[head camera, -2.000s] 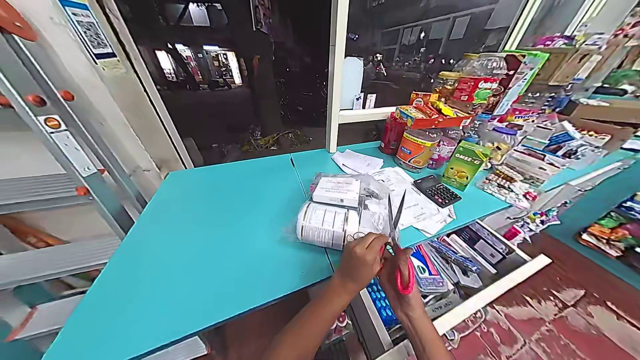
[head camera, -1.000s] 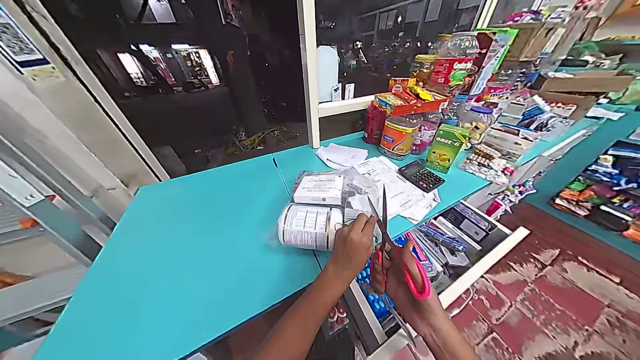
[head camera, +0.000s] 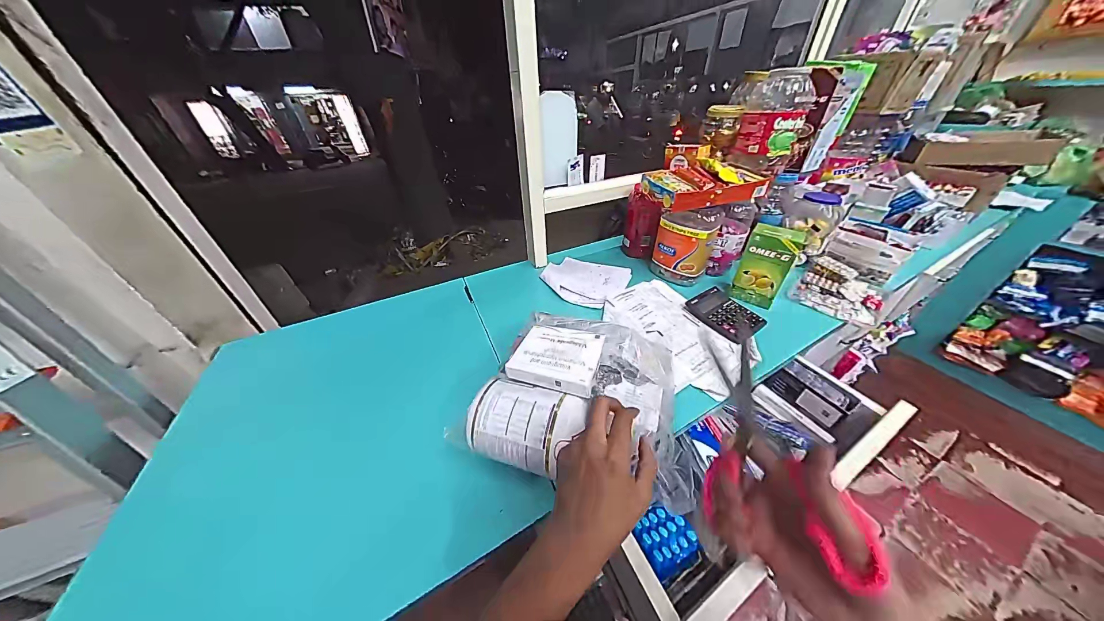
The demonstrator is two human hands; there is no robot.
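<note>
On the turquoise counter lies a clear plastic bag around a white labelled cylindrical container and a small white carton. My left hand rests on the bag's near side at the container's right end, fingers bent; whether it pinches the plastic is unclear. My right hand, blurred, holds scissors with pink-red handles over the open drawer. Their blades point up and away, right of the bag. Printed papers and a black calculator lie behind the bag.
An open drawer with blister packs and boxes juts out below the counter. Plastic jars, a green carton and a tray of sweets stand at the back right. A metal ladder is at the left.
My right hand has moved the scissors away from my left hand, to the right. My left hand has come onto the bag beside the container. The view has shifted somewhat.
</note>
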